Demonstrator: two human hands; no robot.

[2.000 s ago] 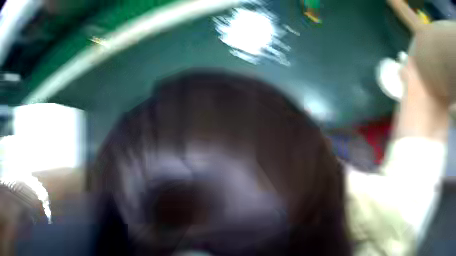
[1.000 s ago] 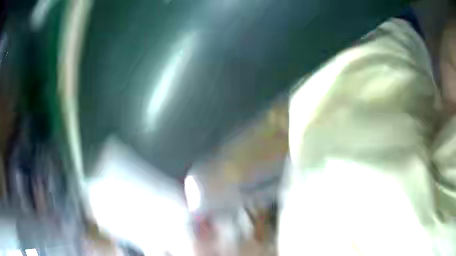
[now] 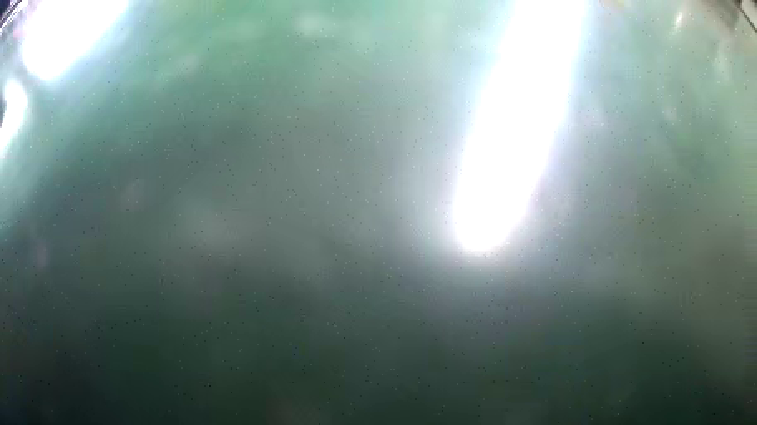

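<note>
A glossy green surface [image 3: 274,183] fills almost the whole view, very close to the camera and blurred. It looks like the bench mat, but I cannot tell for certain. A long white light reflection lies on it right of centre, and another at the upper left. My left hand and my right hand are not in view. No phone unit or small part shows.
Small bits of something pale and dark show at the top right corner and at the left edge, too cut off and blurred to name. The lower part of the surface is darker.
The camera has come much closer to the green surface. The pale sleeve, the white sheet or box and the curved pale rail have gone out of view.
</note>
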